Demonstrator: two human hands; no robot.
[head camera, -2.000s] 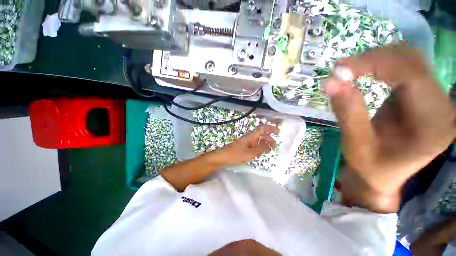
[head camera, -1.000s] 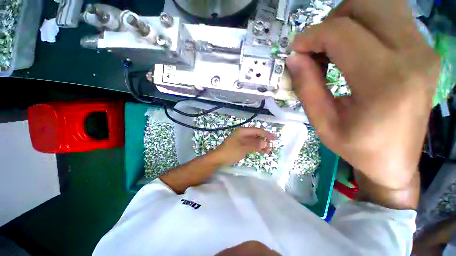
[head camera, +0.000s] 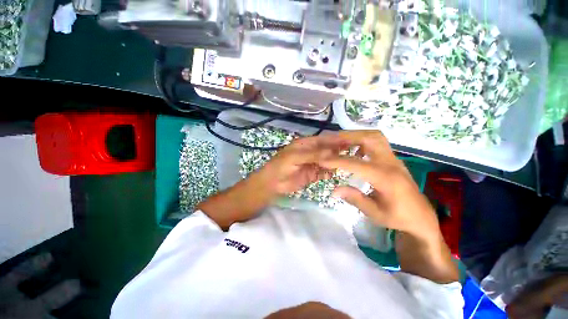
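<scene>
My left hand (head camera: 289, 167) and my right hand (head camera: 380, 180) meet over the translucent white lap tub (head camera: 229, 163), which holds many small white and green workpieces (head camera: 261, 148). Their fingers overlap or touch, and both hands are partly curled. I cannot tell whether a small piece is between the fingers. Above them stands the silver assembly machine (head camera: 283, 47), with a horizontal spring and a yellowish block (head camera: 375, 47) at its right end. No hand is at the machine.
A large translucent tub (head camera: 529, 118) of green-stemmed white pieces stands right of the machine. Teal crates (head camera: 167, 180) surround the lap tub. A black cable (head camera: 233, 144) loops below the machine. A red stool (head camera: 75, 144) is at left. Another person's hand (head camera: 539, 298) shows at lower right.
My right hand has moved down and left from the machine's right end to my left hand over the lap tub. The large tub of green-stemmed pieces is uncovered.
</scene>
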